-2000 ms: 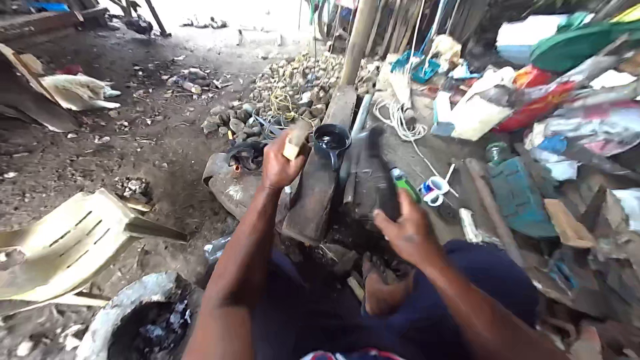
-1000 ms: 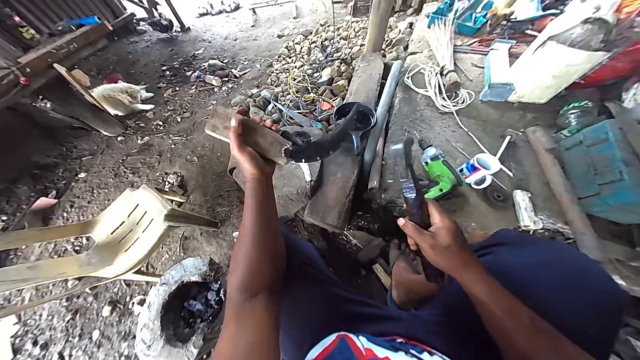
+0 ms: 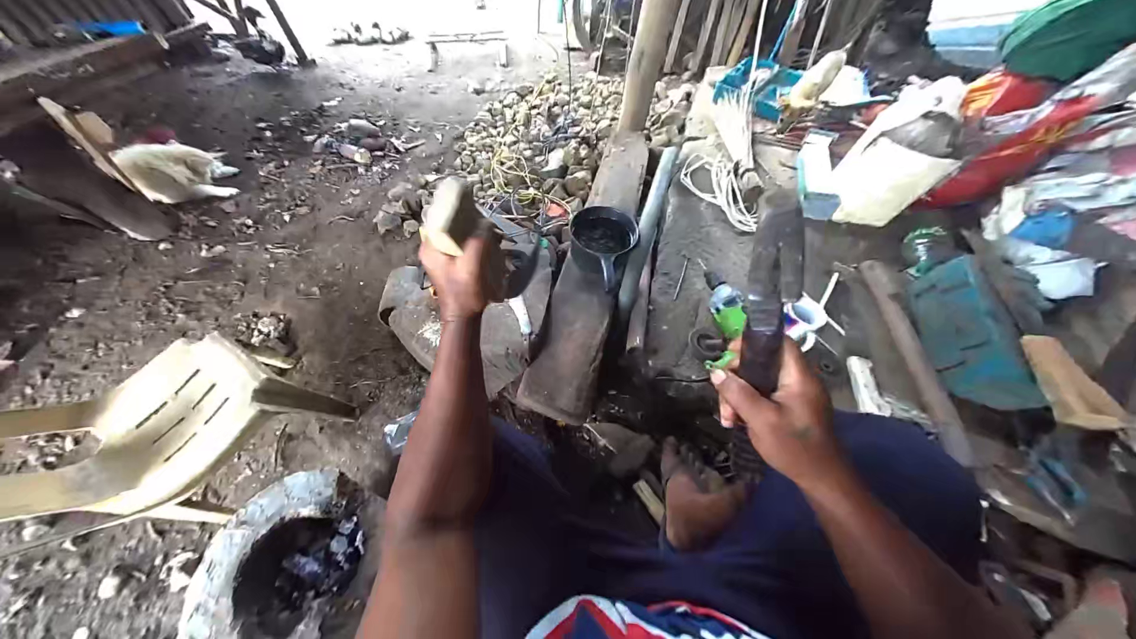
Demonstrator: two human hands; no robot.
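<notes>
My left hand [image 3: 463,271] is raised, closed around a wooden piece [image 3: 451,213]; a dark curved part shows behind the fingers. In my right hand [image 3: 781,404] is the dark handle of a hammer-like tool [image 3: 768,293], blurred and held upright. Between the hands, a black pot [image 3: 604,238] of dark liquid stands on a wooden plank [image 3: 568,355], its handle towards me. A green power drill [image 3: 726,315] lies on the boards just behind my right hand. Near it is a white mug [image 3: 803,318], partly hidden by the tool.
A plastic chair [image 3: 169,417] and a round ash-filled fire pot [image 3: 257,541] stand at left. A pale dog [image 3: 173,171] lies farther back. Stones [image 3: 541,133] are heaped ahead by a wooden post [image 3: 648,67]. At right are a teal plastic case [image 3: 974,333], white rope [image 3: 723,191] and sacks.
The wooden piece was tilted across my left hand, its dark curved part over the pot; now it points up and the pot is uncovered. The tool in my right hand has been raised.
</notes>
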